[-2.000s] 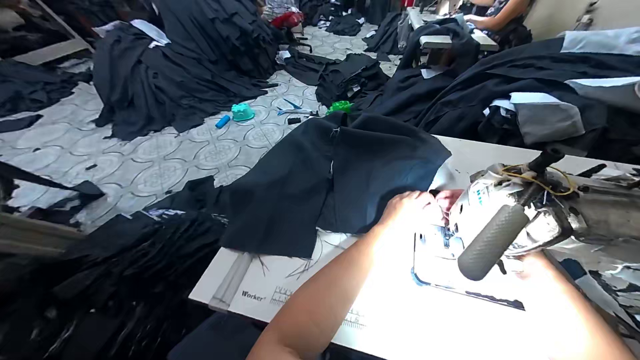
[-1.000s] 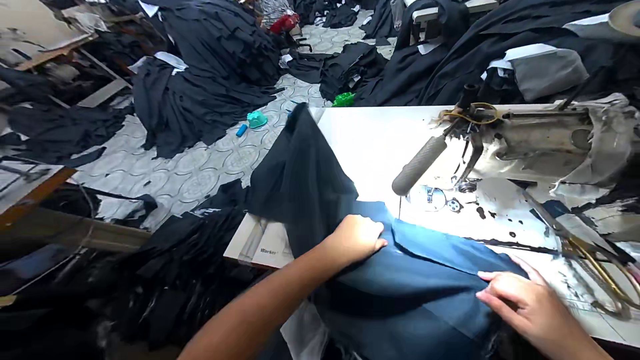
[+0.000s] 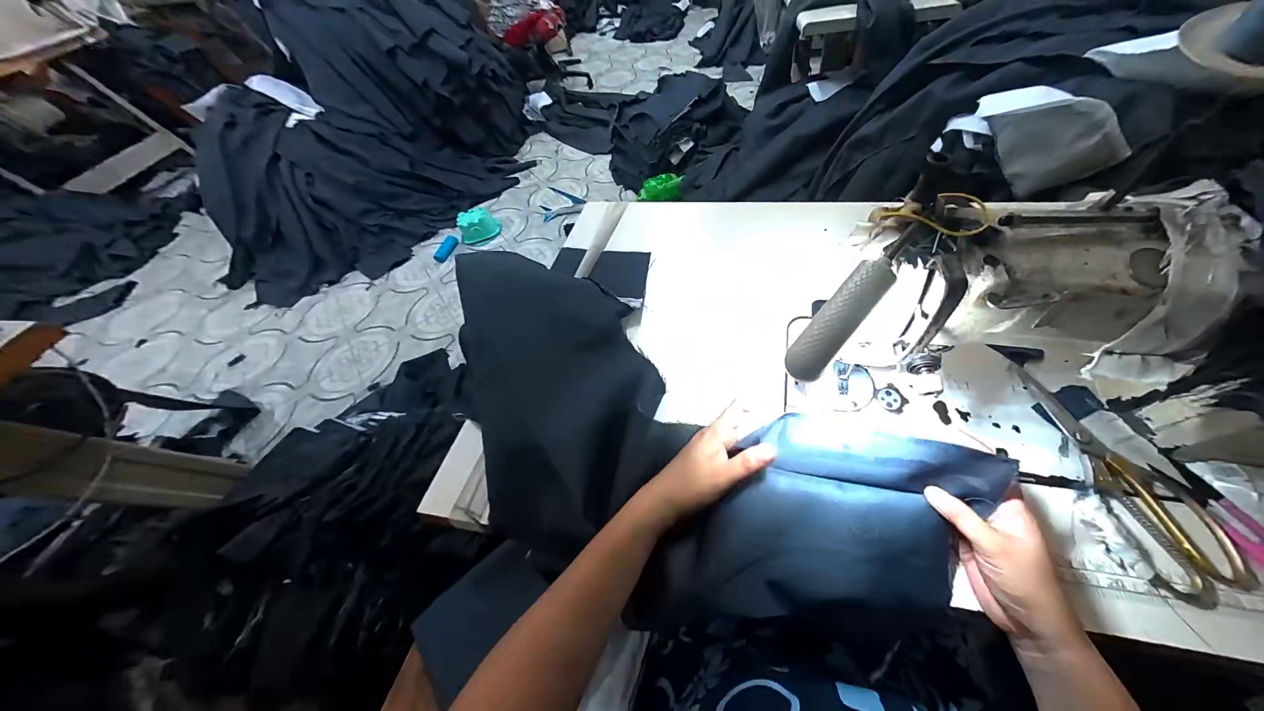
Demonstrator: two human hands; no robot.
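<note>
Dark navy fabric [image 3: 829, 533] lies over the front edge of the white sewing table [image 3: 731, 296], with a folded strip along its upper edge. My left hand [image 3: 706, 469] grips it at the left end of that fold. At the right end, my right hand [image 3: 1002, 553] pinches the edge, thumb on top. More of the dark cloth drapes leftward over the table's left side. Just beyond the fold are the sewing machine's needle plate [image 3: 854, 385] and presser area, partly behind a grey textured handle-like cylinder [image 3: 839, 321]. The machine head [image 3: 1076, 262] stands at the right.
Brass-handled scissors [image 3: 1165, 513] and cloth scraps lie right of my right hand. A dark fabric piece [image 3: 617, 272] rests at the table's far left corner. Large heaps of dark cloth [image 3: 365, 188] cover the floor, beside a teal plastic object [image 3: 479, 226] and blue spool-like item [image 3: 446, 248].
Two seconds ago both hands were at the machine's needle area; now they hold the cloth nearer the front edge. Since one second ago, the fold has been spread flatter between them.
</note>
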